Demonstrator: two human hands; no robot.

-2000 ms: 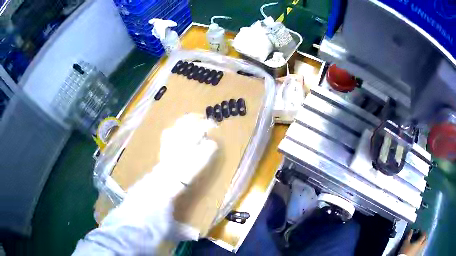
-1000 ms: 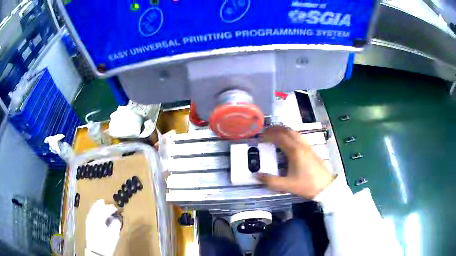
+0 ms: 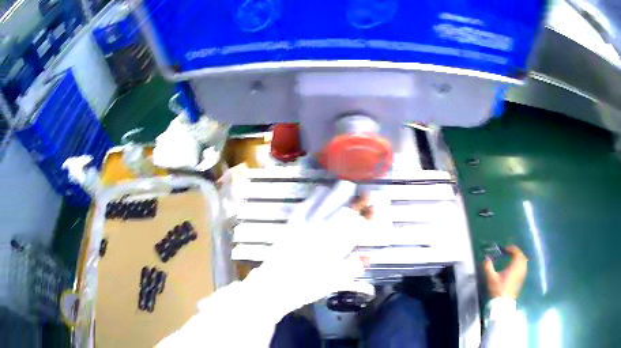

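My left hand [image 3: 354,221], in a white glove with some fingertips showing, reaches across the slotted worktable [image 3: 422,234] below the red-orange round knob [image 3: 357,158]. It is blurred and covers the white fixture; I cannot tell whether it holds a part. My bare right hand [image 3: 505,273] is beyond the table's right edge, thumb and fingers apart, with nothing seen in it. Black plastic parts [image 3: 176,240] lie in separate groups in the lined tray [image 3: 219,255] at left, and one lies by its left side.
The blue printer head [image 3: 347,34] hangs over the table's rear. A second red round piece [image 3: 287,141] is at rear left. White rags [image 3: 178,144] and a spray bottle [image 3: 83,173] stand behind the tray. Blue crates [image 3: 61,132] are at far left. Small metal fittings line the table's right side.
My left hand has moved from the tray to the fixture area. My right hand has left the fixture and moved right, past the table edge. A group of parts in the tray's middle is now uncovered.
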